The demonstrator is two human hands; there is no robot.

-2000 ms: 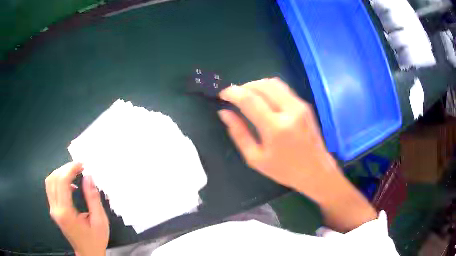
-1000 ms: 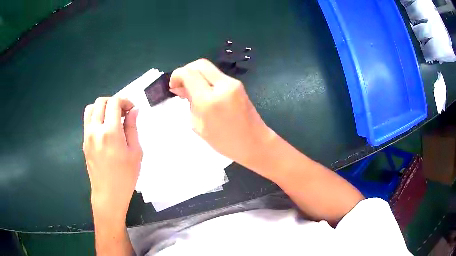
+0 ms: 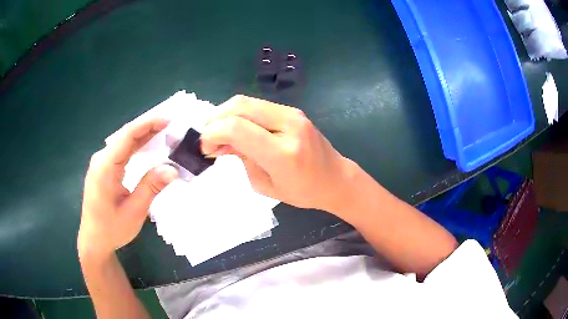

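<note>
A black power adapter is held over the stack of white sheets, at its upper part. My right hand grips the adapter's right side with its fingertips. My left hand holds a white wrapping sheet between thumb and fingers, lifted at the adapter's left side. The adapter's pins are not visible. Two more black adapters stand side by side on the dark green table beyond my right hand, metal pins up.
A long blue plastic bin lies at the right. Beyond it are white packets and a loose white scrap. Below the table's curved edge at right are a blue frame, a dark red panel and a brown box.
My right hand has brought an adapter from the cluster to the stack, then slightly lower. My left hand has moved from the stack's edge and now lifts a sheet beside the adapter.
</note>
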